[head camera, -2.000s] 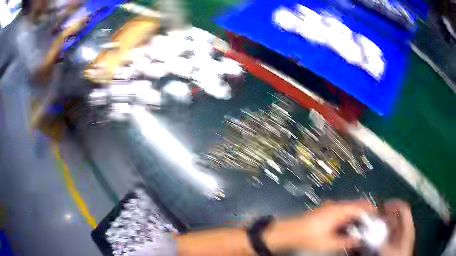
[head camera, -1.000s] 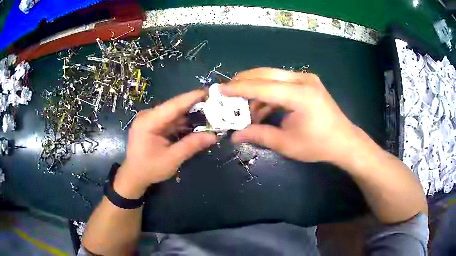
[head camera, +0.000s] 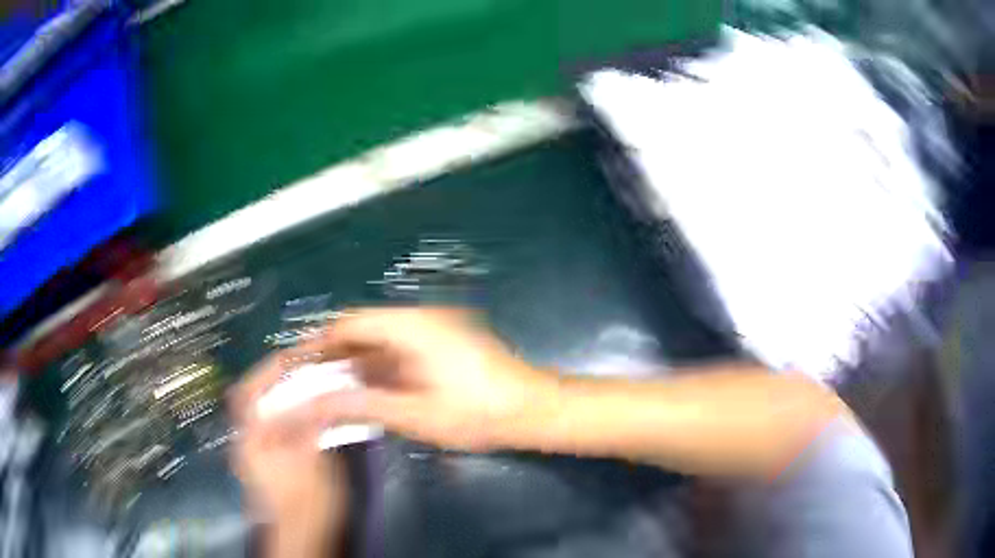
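The frame is badly blurred. A white unit (head camera: 311, 398) is held between my hands at the lower left of centre; its details cannot be made out. My right hand (head camera: 420, 376) reaches in from the right, with its fingers closed around the unit's upper and right side. My left hand (head camera: 286, 480) is below it, partly hidden behind the unit and my right hand, with its fingers against the unit's left and lower side. A tangled pile of silvery and yellowish metal pieces (head camera: 142, 403) lies on the dark bench to the left.
A crate heaped with white covers (head camera: 775, 185) stands at the upper right. The green belt (head camera: 426, 65) runs behind the bench's pale edge strip (head camera: 371, 174). A blue board (head camera: 104, 196) with white units is at the upper left, above a red support (head camera: 120, 289). Small metal pieces (head camera: 431, 267) lie behind my hands.
The view has swung right, bringing the white-cover crate further in. My hands now appear lower and further left, closer together and still around a white unit.
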